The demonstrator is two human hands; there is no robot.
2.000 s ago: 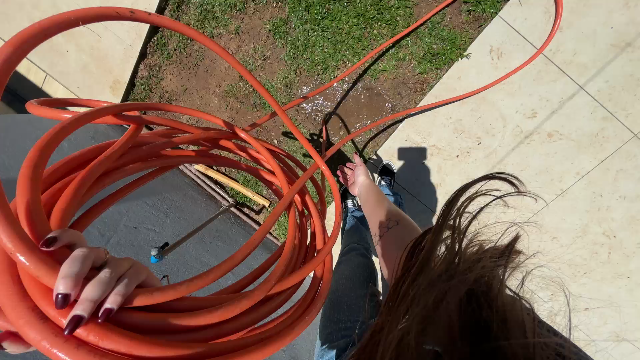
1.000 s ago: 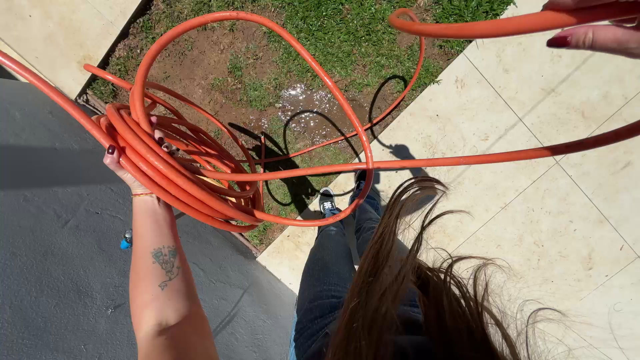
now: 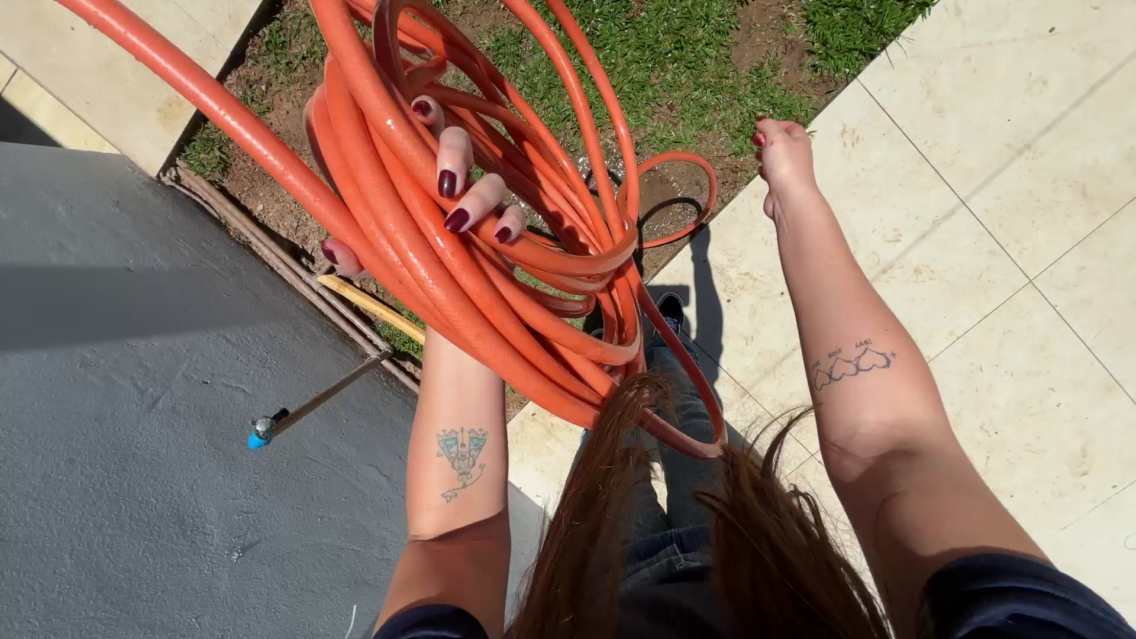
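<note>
An orange garden hose [image 3: 417, 240], gathered in several loose loops, hangs from my left hand [image 3: 470, 191]. The fingers of that hand come over the coils and the thumb shows at their left side; the palm is hidden behind the hose. One length of hose runs off past the upper left edge of the view, and a small loop hangs at the right of the coil. My right hand [image 3: 785, 160] is held out to the right of the coil, apart from the hose, with its fingers partly curled and nothing seen in them.
A grey wall [image 3: 177, 497] with a metal tap [image 3: 263, 428] stands at the left. Thin pipes [image 3: 293, 275] and a yellow strip [image 3: 373, 306] lie along its foot. Grass and soil [image 3: 674, 80] are beyond the coil, pale floor tiles [image 3: 994, 222] at the right. Long hair hangs in front.
My right hand held a length of hose at the upper right one second ago and has let it go. My left hand and the coil have moved toward the middle of the view.
</note>
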